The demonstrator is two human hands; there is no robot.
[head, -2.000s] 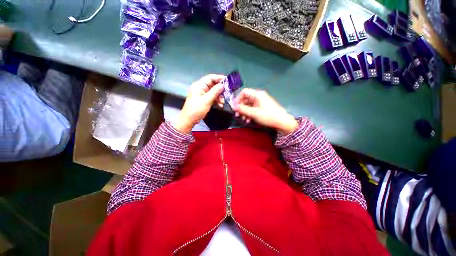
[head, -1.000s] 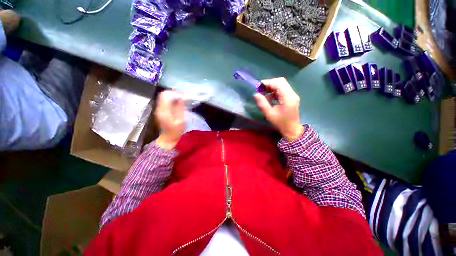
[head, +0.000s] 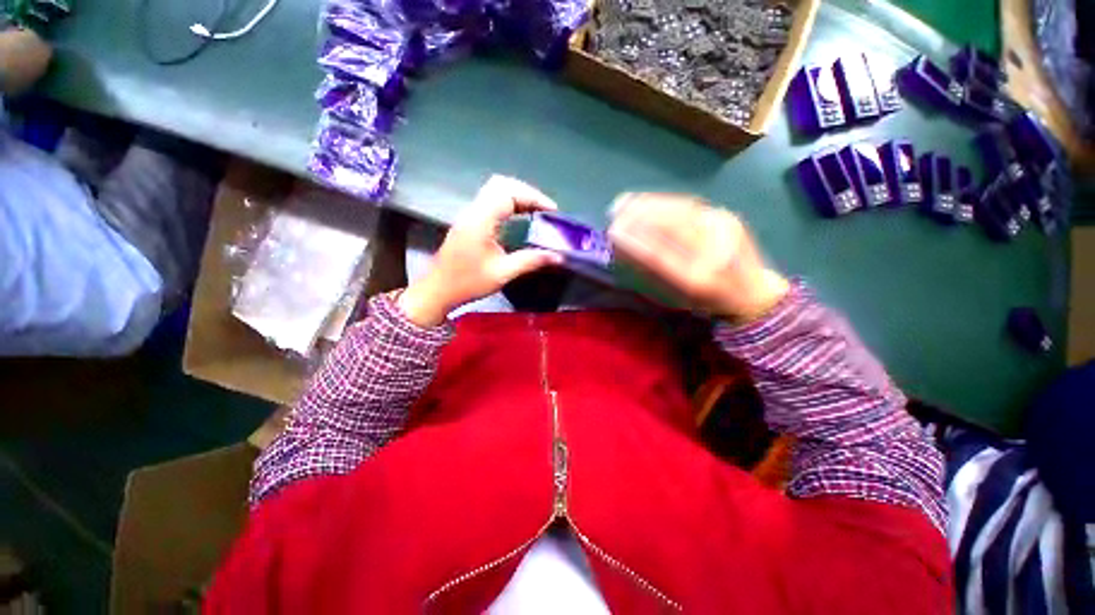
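A purple housing [head: 569,238] is held above the bench's near edge. My left hand [head: 486,246] grips its left end between thumb and fingers. My right hand [head: 687,250] is blurred at the housing's right end; whether it touches the housing or holds anything cannot be told. Bagged purple housings [head: 358,114] lie in a heap at the upper left. An open carton [head: 720,126] of silver-grey pieces stands at the top centre. Housings with pale squares at one end [head: 831,180] stand in rows at the right.
A brown box [head: 220,315] with clear bags stands below the bench at left. A white cable [head: 237,29] lies at the upper left. One purple piece [head: 1028,327] lies alone at the right. A seated person's striped sleeve [head: 1003,511] is at lower right, a light-blue garment [head: 75,270] at left.
The clear bag has left the housing. The housing has passed from my right hand to my left, which has come back to the centre. My right hand is in fast motion beside it.
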